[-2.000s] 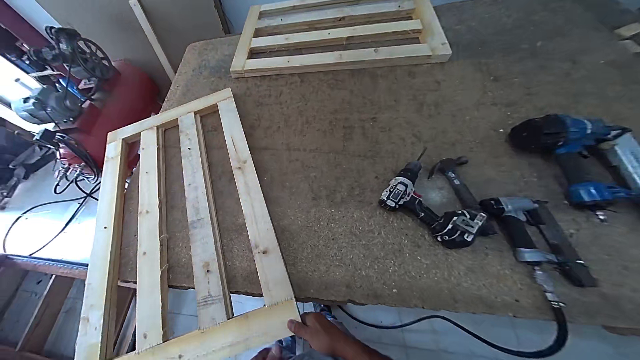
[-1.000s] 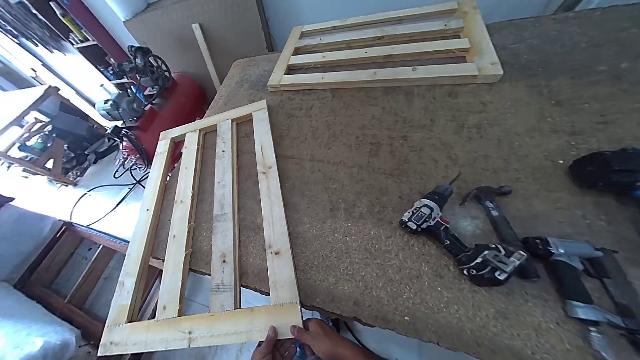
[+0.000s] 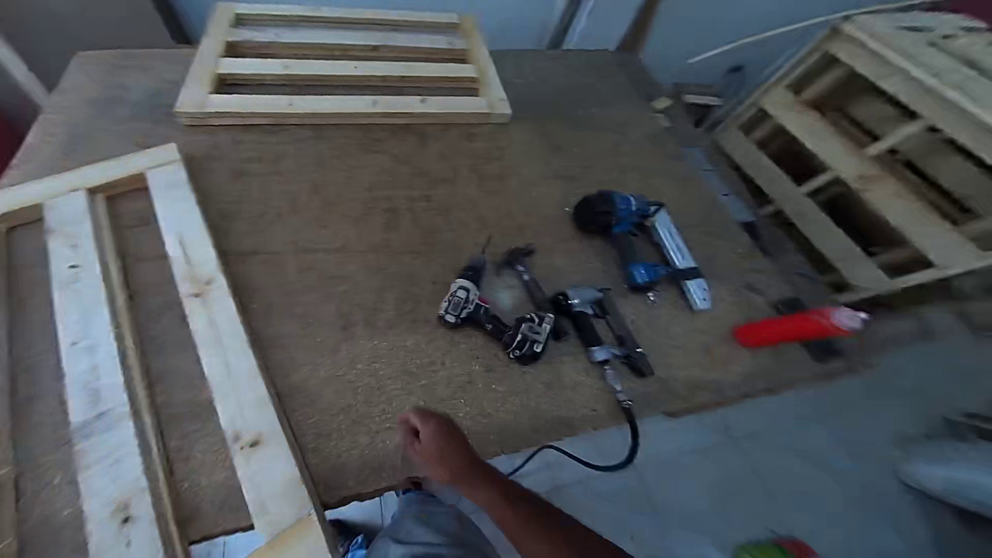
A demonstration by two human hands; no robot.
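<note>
My right hand [image 3: 435,446], its fingers curled, hovers over the near edge of the wooden worktable [image 3: 349,287]; whether it holds anything small cannot be seen. My left hand is out of view. At the left lies a slatted pine frame [image 3: 205,294], partly over the table's near edge. Ahead of my hand are a cordless drill [image 3: 465,298], a claw hammer [image 3: 531,283] partly behind its battery, and a pneumatic nailer [image 3: 593,322] joined to a black air hose [image 3: 632,442]. A larger blue nail gun [image 3: 628,232] lies beyond them.
A second slatted frame [image 3: 349,108] lies at the table's far side. At the right edge is a red cylindrical container [image 3: 794,325]. A wooden slatted structure [image 3: 852,186] stands beyond the right side. The pale tiled floor [image 3: 697,465] shows at the lower right.
The view has swung to the right. My right hand has left the near frame's corner, where both hands were, and my left hand has gone out of view.
</note>
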